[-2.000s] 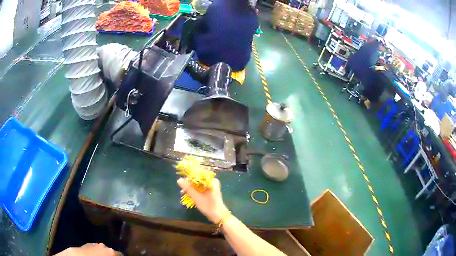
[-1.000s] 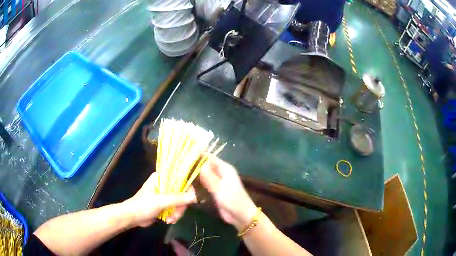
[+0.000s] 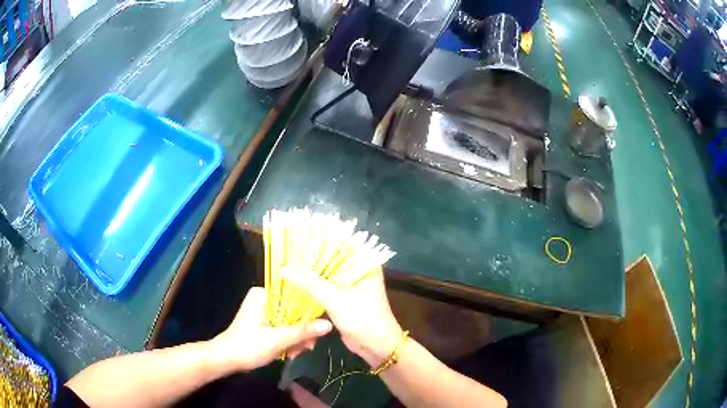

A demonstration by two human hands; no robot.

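A fanned bundle of yellow lead wires (image 3: 307,255) with pale tips stands upright in front of me, near the front edge of the green solder bench. My left hand (image 3: 267,331) is closed around its lower part. My right hand (image 3: 359,307), with a yellow bracelet at the wrist, lies against the right side of the bundle, its fingers across the wires. The solder pot (image 3: 470,147) with its shiny rectangular top sits in the bench beyond the bundle.
A blue tray (image 3: 119,191) lies on the left bench. A yellow ring (image 3: 558,250), a round can (image 3: 584,202) and a lidded metal pot (image 3: 592,127) are on the right. A ribbed hose (image 3: 269,44) and dark shield (image 3: 383,68) stand behind. Cardboard (image 3: 638,335) is lower right.
The bundle was by the solder pot in my right hand, then came back to both hands. Since the last frame the wires have fanned wider to the right and my right hand lies across them.
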